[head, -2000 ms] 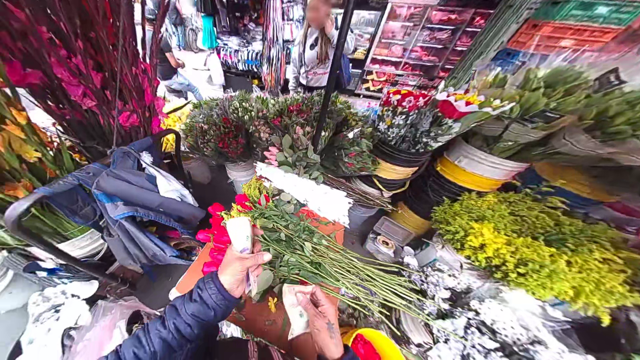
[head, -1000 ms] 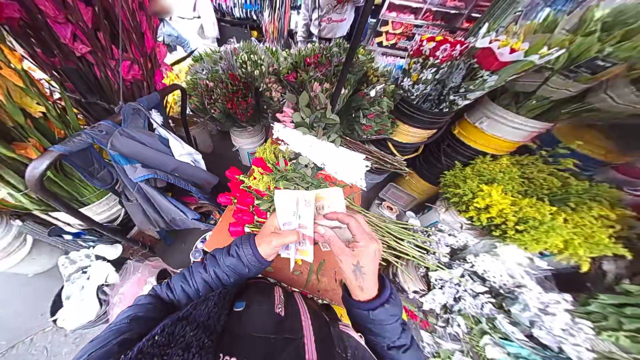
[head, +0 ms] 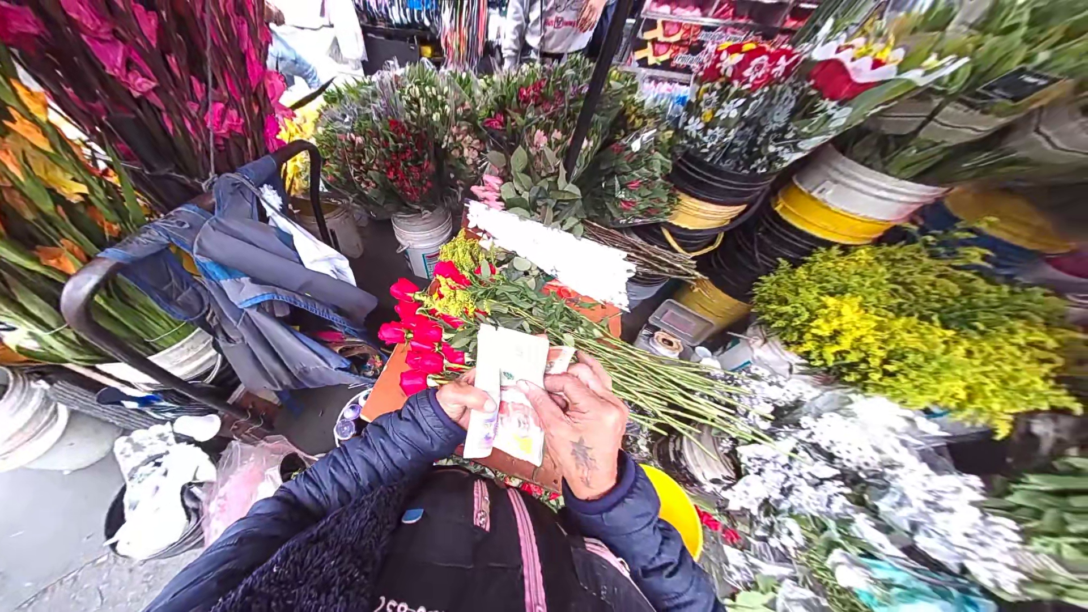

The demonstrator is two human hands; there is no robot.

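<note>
My left hand (head: 463, 399) pinches the lower left side of several paper banknotes (head: 514, 374), fanned apart in front of me. My right hand (head: 582, 421) grips their right side, its thumb lying across the notes. Just beyond the hands, a bunch of red roses (head: 421, 336) lies on an orange-brown table (head: 391, 374), blooms to the left. Its long green stems (head: 671, 382) reach off to the right. Small yellow flowers (head: 455, 297) lie beside the roses, and behind them is a bundle of white flowers (head: 552, 251).
A black metal cart handle (head: 81, 306) draped with a blue-grey cloth apron (head: 272, 263) stands left. Buckets of flowers (head: 422, 238) line the back. Yellow foliage (head: 918, 331) and white flowers (head: 884, 476) fill the right, and a yellow bucket (head: 676, 510) sits by my right sleeve. A person (head: 552, 25) stands beyond.
Two seconds ago my hands were apart, each with folded paper; they have come together, and the banknotes are now spread between them. The view has tilted downward.
</note>
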